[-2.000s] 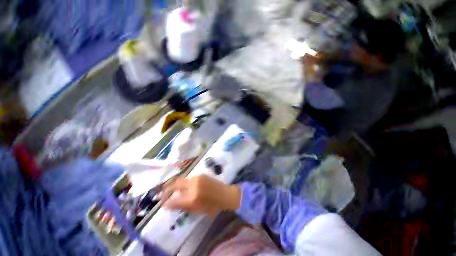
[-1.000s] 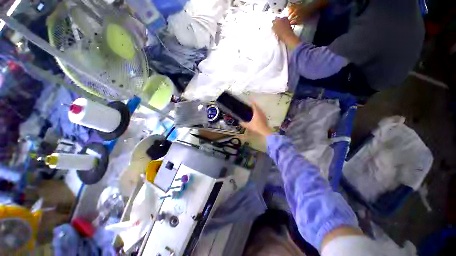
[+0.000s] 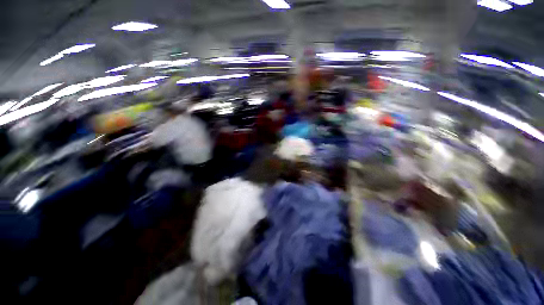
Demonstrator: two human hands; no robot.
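Observation:
Neither of my hands shows in this heavily blurred frame. Nearest in front of me is a large heap of blue garment pieces (image 3: 295,238) at the lower middle. A white bundle of cloth (image 3: 226,223) lies against its left side. More blue-violet cloth (image 3: 388,229) lies on the right. The sewing machine and the black rectangular thing are not in view.
A person in a white top (image 3: 186,138) is at the middle left. A pale edge (image 3: 353,232) runs beside the heap on the right. Dark shapes fill the lower left. Ceiling lights (image 3: 253,58) cross the top.
The view has swung up and away from the machine to the wider factory floor. The hand that held a black rectangular thing a second ago is out of the picture.

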